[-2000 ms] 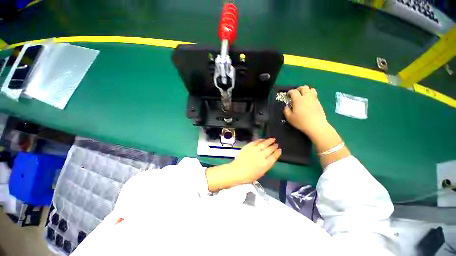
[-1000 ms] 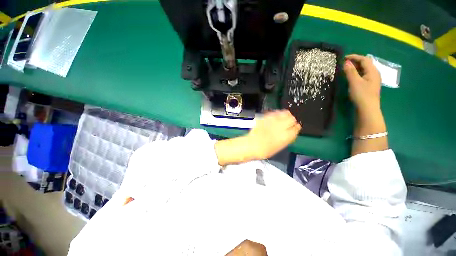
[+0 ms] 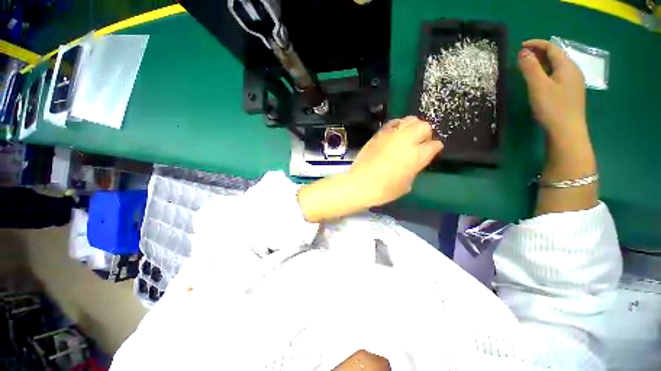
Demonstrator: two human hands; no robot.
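Note:
A black parts tray [image 3: 464, 153] holds a heap of tiny silver-gold metal pieces [image 3: 460, 83]. My left hand [image 3: 391, 161] is at the tray's near left edge, fingers bent together; whether a piece is between the fingertips cannot be told. My right hand [image 3: 558, 90] is just right of the tray, thumb and forefinger curled close; no piece can be made out there. A watch case [image 3: 334, 142] with a shiny rim and dark centre sits in the fixture under the black hand press [image 3: 315, 43]. The pale base plate [image 3: 308, 167] shows at the press's front edge.
A small whitish packet [image 3: 588, 65] lies beyond my right hand. Clear plastic sheets [image 3: 109, 80] lie at the far left of the green bench. A blister tray [image 3: 181, 210] with some dark pieces and a blue bin [image 3: 116, 221] are lower left. A dark sleeve [image 3: 32, 207] shows at the left edge.
The view has shifted and tilted. My right hand has left the heap and moved to the tray's right side. My left hand has moved up to the tray's left edge.

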